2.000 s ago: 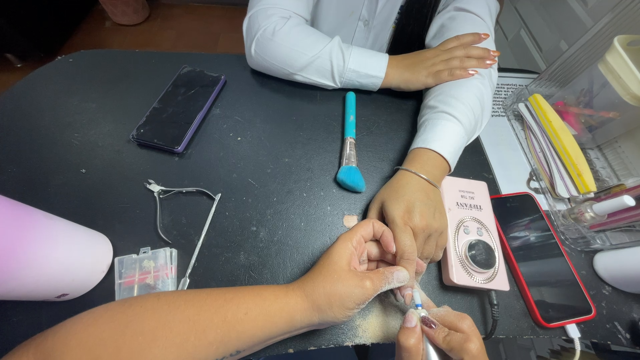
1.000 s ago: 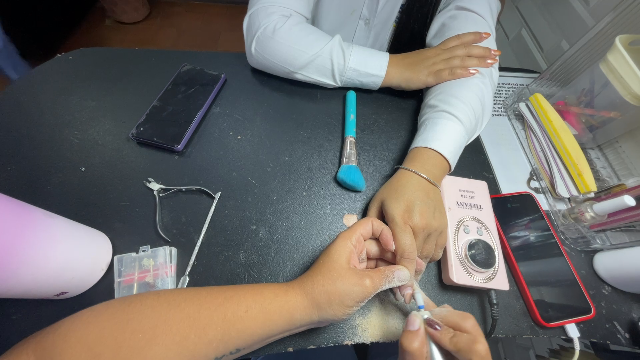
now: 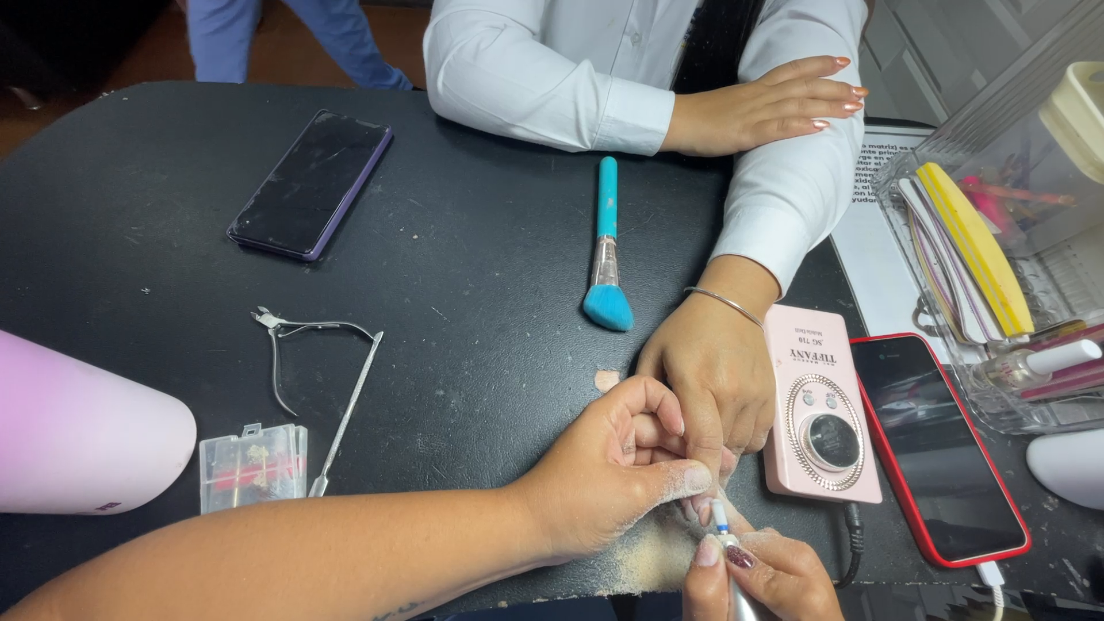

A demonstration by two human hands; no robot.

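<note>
My left hand (image 3: 604, 470), dusty at the thumb, grips a finger of the seated person's hand (image 3: 720, 366), which wears a thin silver bracelet (image 3: 726, 299). At the bottom, my right hand (image 3: 763, 573) holds an electric nail drill handpiece (image 3: 740, 599); its white, blue-banded bit (image 3: 719, 515) is at the fingertip of the held finger. Pale dust (image 3: 651, 556) lies on the table below. The pink drill control box (image 3: 819, 405) sits just right of the person's hand. A turquoise fan-shaped brush (image 3: 608, 250) lies above my left hand.
On the black table (image 3: 448, 345) are a purple-edged phone (image 3: 312, 185), cuticle nippers (image 3: 289, 332), a metal pusher (image 3: 349, 410), a clear bit box (image 3: 254, 468) and a white-pink device (image 3: 82, 431). At right lie a red-cased phone (image 3: 944, 448) and a clear organizer (image 3: 992, 405) with nail files (image 3: 975, 250).
Someone's blue-trousered legs now show behind the table at the upper left. My left hand keeps its hold on the person's finger, and my right hand still holds the drill at the fingertip.
</note>
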